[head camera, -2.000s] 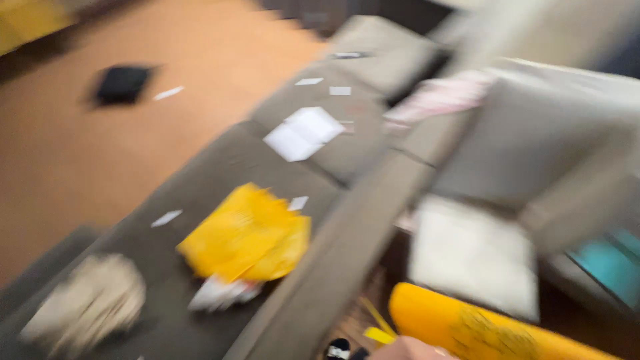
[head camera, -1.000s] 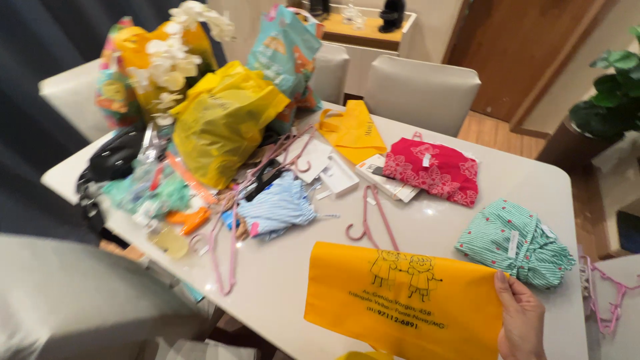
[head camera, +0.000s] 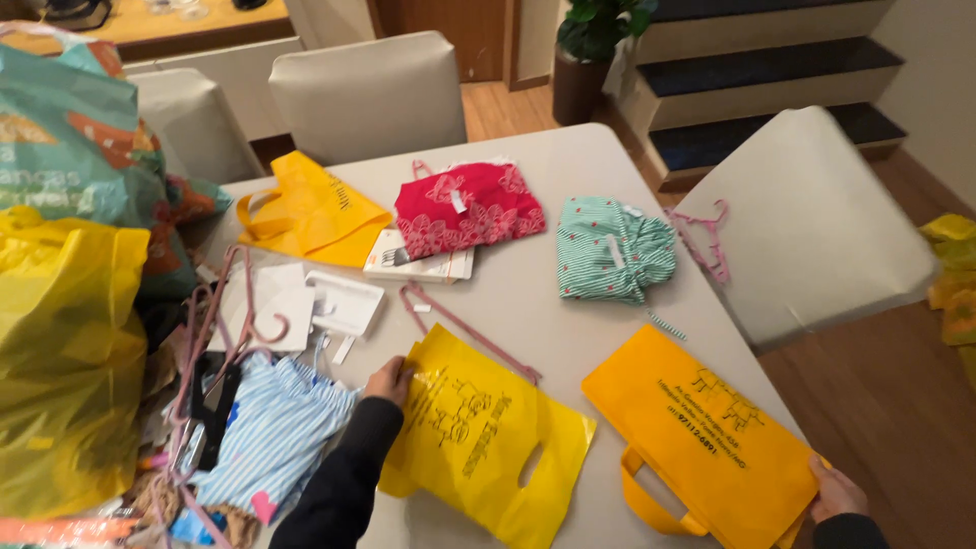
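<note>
My left hand (head camera: 389, 380) grips the edge of a shiny yellow plastic bag (head camera: 488, 442) with a die-cut handle hole and printed figures. At the lower right, my right hand (head camera: 836, 490) holds the corner of an orange-yellow fabric bag (head camera: 701, 435) with a loop handle and printing. A pink hanger (head camera: 473, 332) lies just beyond the plastic bag. Left of my left forearm is a blue-and-white striped garment (head camera: 282, 427). Farther back lie a folded red floral garment (head camera: 469, 206) and a folded green striped garment (head camera: 610, 252).
Full bags, one yellow (head camera: 69, 358) and one teal patterned (head camera: 69, 145), stand at the left beside tangled pink hangers (head camera: 248, 305). Another orange-yellow fabric bag (head camera: 313, 213), a white box (head camera: 423, 263) and a white tray (head camera: 347, 301) lie on the table (head camera: 564, 160). Chairs (head camera: 366, 99) surround it.
A second earlier, the fabric bag was in my right hand at the table's near side; it is now farther right along the edge. My left hand has come into view, holding the yellow plastic bag.
</note>
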